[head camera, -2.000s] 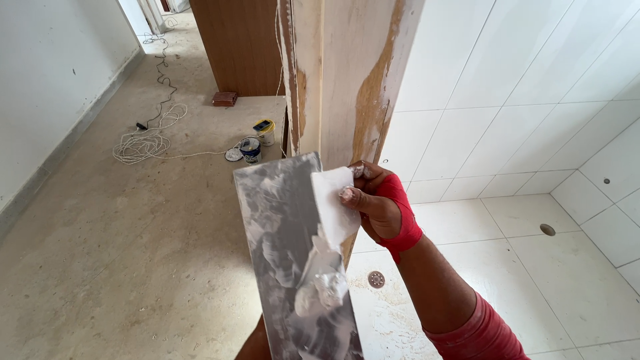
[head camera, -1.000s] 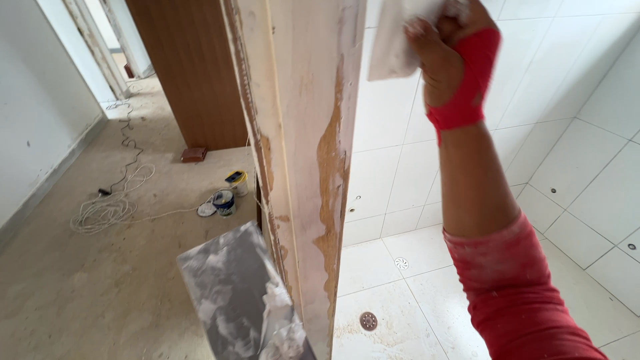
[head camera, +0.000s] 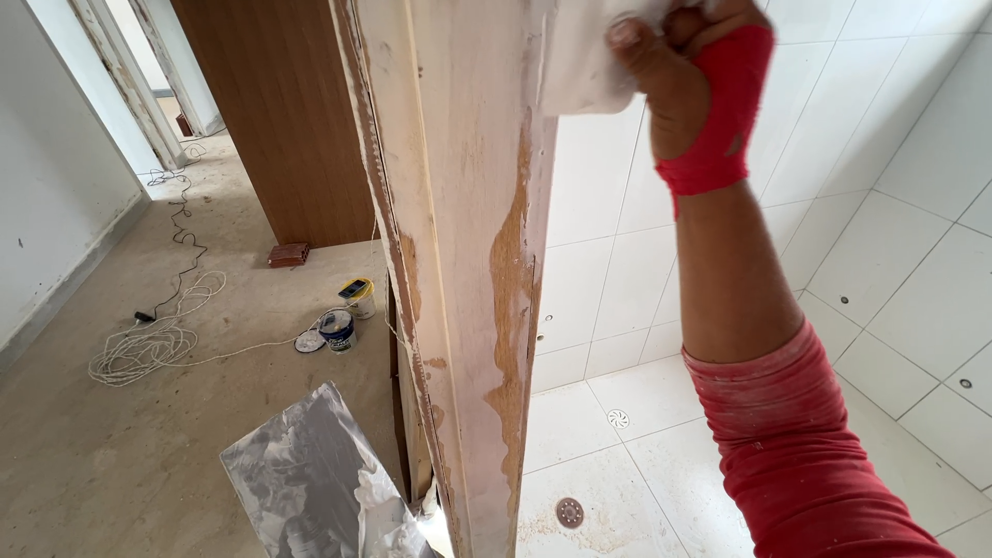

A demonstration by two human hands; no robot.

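My right hand, with a red wrap around the palm and wrist, grips a white flexible spreader at the top. The spreader lies against the right edge of the wooden door frame, whose whitish coat leaves patches of brown wood bare. At the bottom left, a grey flat board smeared with white paste is tilted beside the frame, with a thick lump of paste along its right side. My left hand is out of view.
White rope and a dark cable lie on the concrete floor. A blue tub, a yellow-rimmed bucket and a hollow brick stand near a brown panel. Right of the frame are white tiles and a floor drain.
My right hand has moved with the spreader from the board up to the upper part of the door frame. The board now appears lower in view, apart from the spreader.
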